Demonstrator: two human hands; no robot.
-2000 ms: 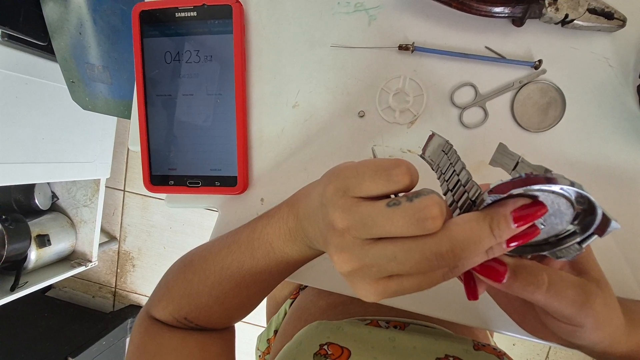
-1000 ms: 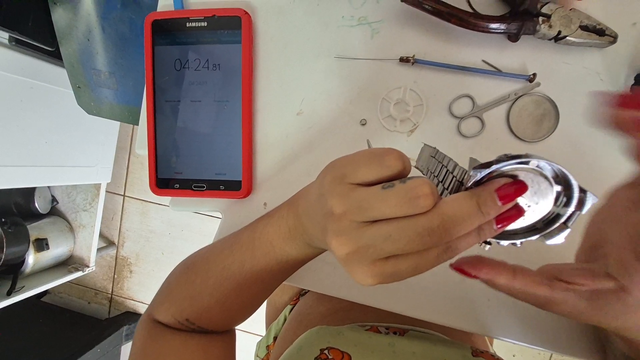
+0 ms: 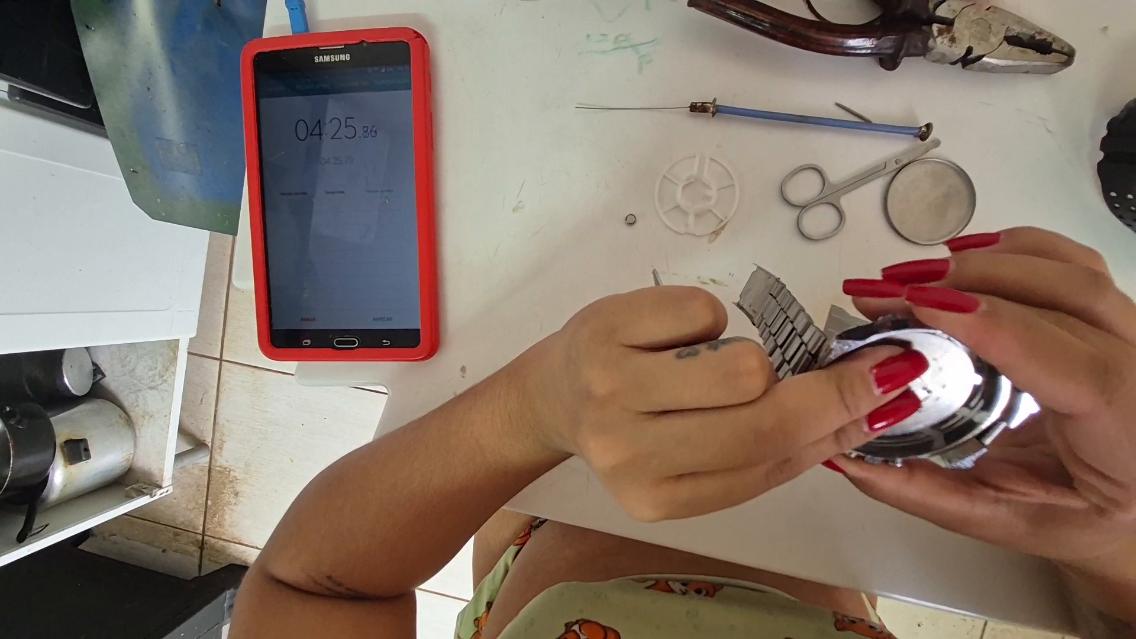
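Observation:
A metal wristwatch is held at the right, its round shiny face or back partly covered by fingertips. My left hand grips it, two red-nailed fingers pressed on the round surface. A thin pointed metal tip sticks out above that hand's curled fingers; the rest of it is hidden. My right hand cups the watch from the right, its thumb at the lower rim and its other fingers above. The link bracelet stands up beside my left knuckles.
On the white table lie a small round metal part, a white plastic ring, small scissors, a round metal lid, a blue-handled wire tool and pliers. A red-cased Samsung tablet lies left.
My right hand has come back to the watch after being apart from it one second ago. My left hand has kept its hold on the watch.

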